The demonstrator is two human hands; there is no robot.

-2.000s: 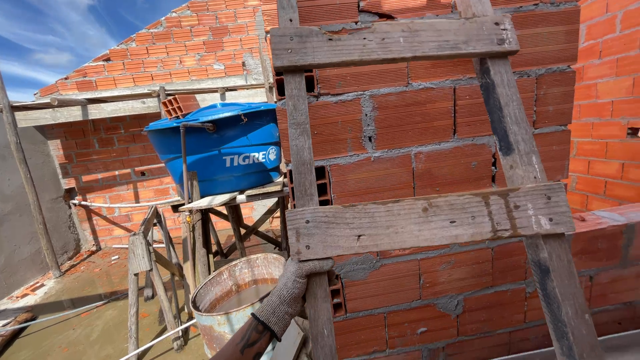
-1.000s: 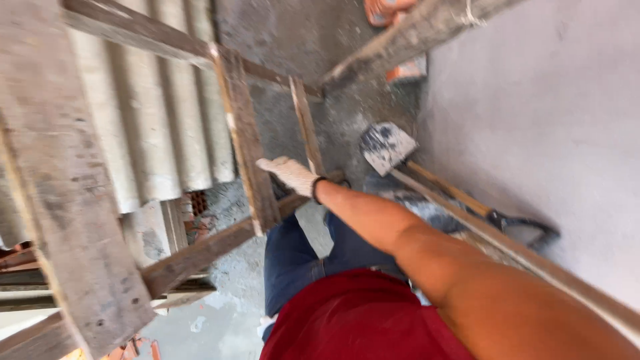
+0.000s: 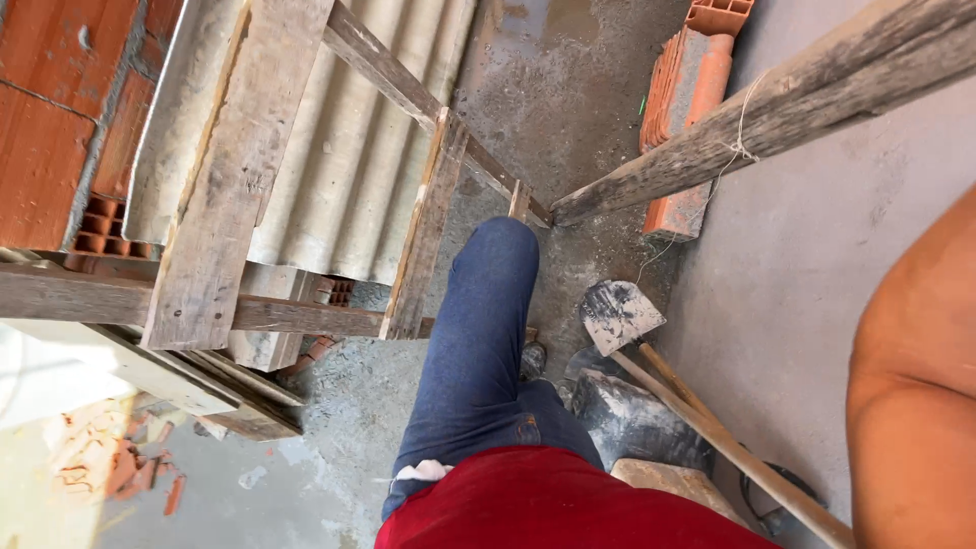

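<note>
Neither of my hands shows in the head view; only a bare upper arm appears at the right edge. A wooden ladder of rough boards runs from the left side down toward the floor. One bent leg in blue jeans is raised beside its lower rungs, the knee over the lowest part. Which rung the foot is on, if any, is hidden. Right of the leg, a shovel with a mortar-smeared blade lies with its wooden handle slanting to the lower right.
Corrugated roofing sheets lean behind the ladder, by a hollow-brick wall. A wooden pole with string slants at the upper right, near stacked clay pieces. A dark container stands beside the legs. Boards and brick shards lie lower left.
A gloved hand was at a ladder rung one second ago and is out of view now. One leg has risen toward the ladder. The view swung from the brick wall down to the floor.
</note>
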